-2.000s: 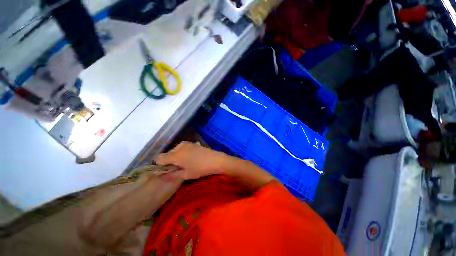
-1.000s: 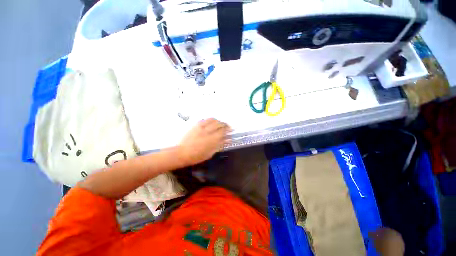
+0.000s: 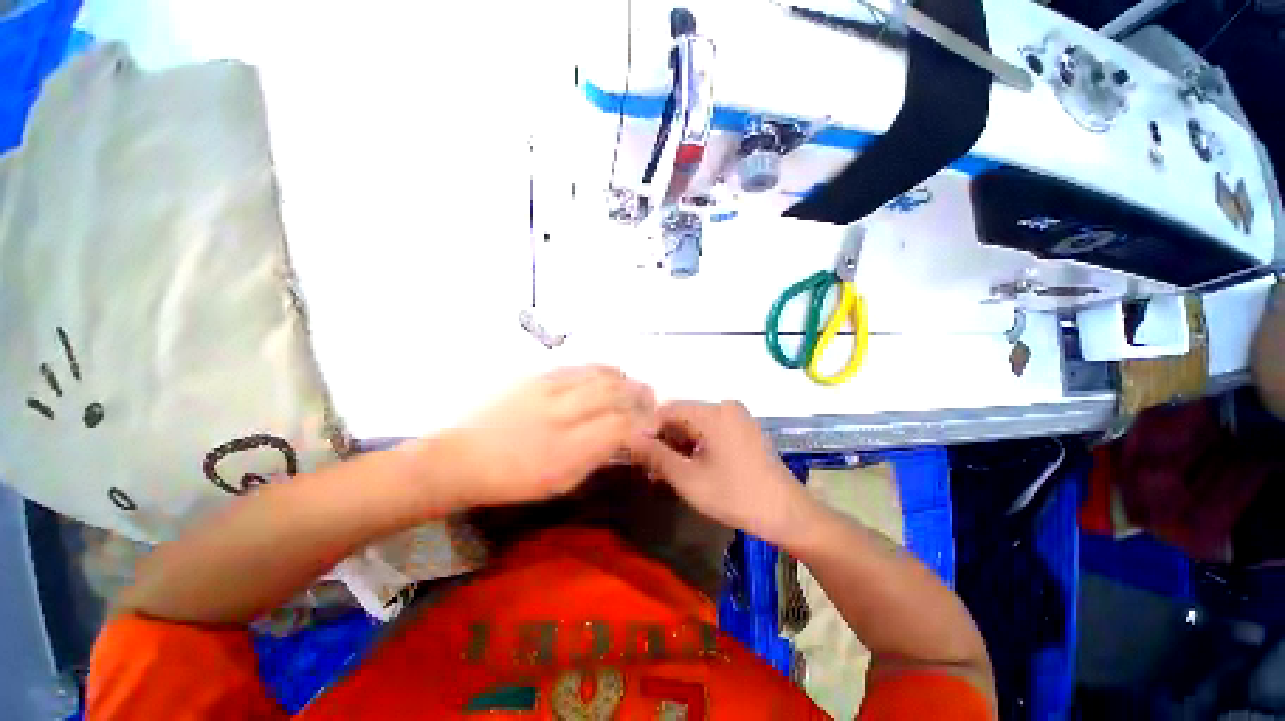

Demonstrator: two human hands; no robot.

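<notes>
My left hand [image 3: 557,434] and my right hand [image 3: 726,465] meet at the front edge of the white table. Their fingertips touch or nearly touch; whether a small thing is pinched between them cannot be told. A large beige panel [image 3: 155,282] with dark whiskers, dots and a bow outline lies at the left, partly behind my left forearm. Folded beige pieces [image 3: 853,528] lie on the blue crate at the right, partly hidden by my right forearm.
The sewing machine head [image 3: 846,134] with its black band stands at the back. Snips [image 3: 817,327] with green and yellow handles lie on the table [image 3: 423,338]. A small white tray [image 3: 1134,327] is at the right. A blue crate [image 3: 923,514] stands below the table edge.
My right hand has moved from over the blue crate up to the table edge, beside my left hand. The folded beige pieces were put on the crate after the earliest frame. The view has shifted.
</notes>
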